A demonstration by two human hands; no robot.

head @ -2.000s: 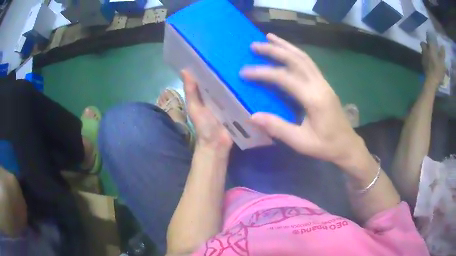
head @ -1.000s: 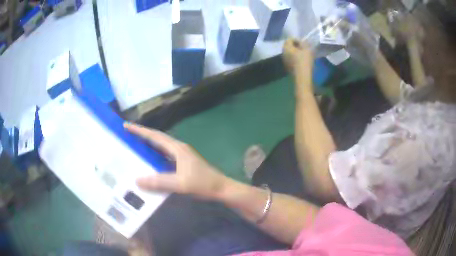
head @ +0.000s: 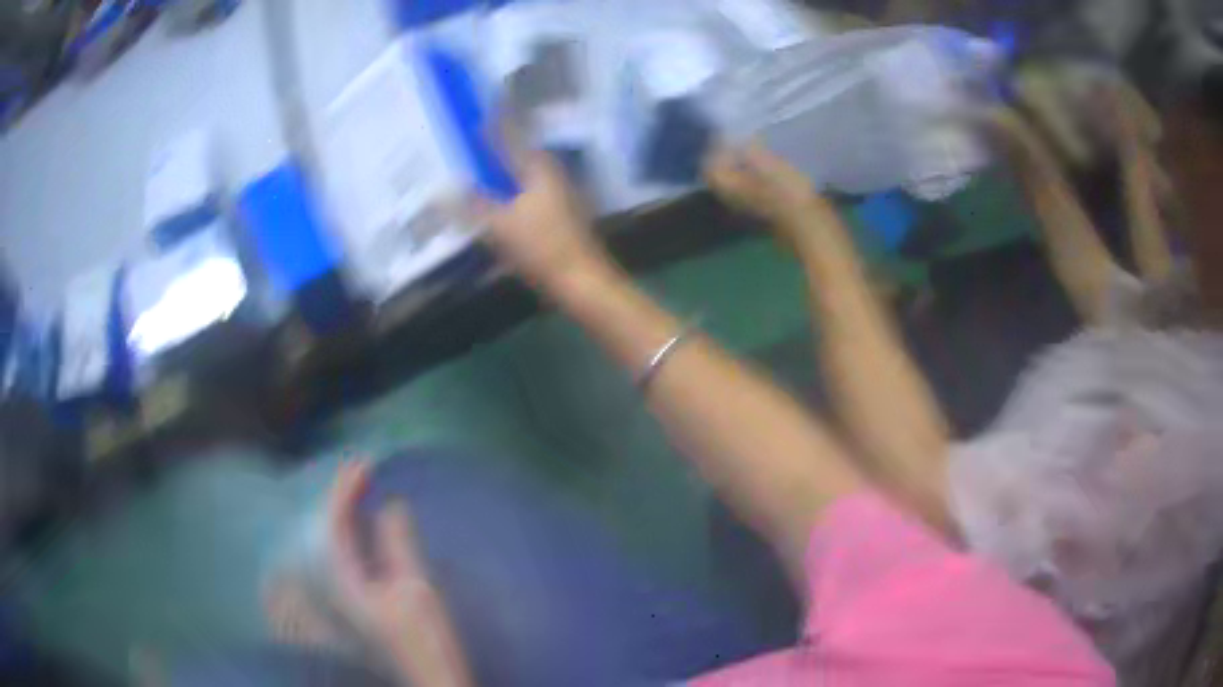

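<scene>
The frame is strongly blurred. The blue-and-white retail box [head: 385,154] is at the pale table's front edge, its white face towards me and its blue side to the right. My right hand [head: 534,222], with a bracelet on the wrist, grips the box's lower right end, thumb on the white face. Blur hides whether the box touches the table. My left hand [head: 382,570] is low at the left beside my knee, with its fingers apart and nothing visible in it.
Other boxes stand on the pale table [head: 161,67]: a blue one [head: 288,228], white-and-blue ones [head: 188,289] at the left and others behind my right hand. At the right, a neighbouring person's arm [head: 858,322] reaches over beside mine, near clear film [head: 832,108]. Green floor lies below.
My right hand has carried the box from over my lap up and forward to the table's edge. My left hand has come off the box and is now low at the left.
</scene>
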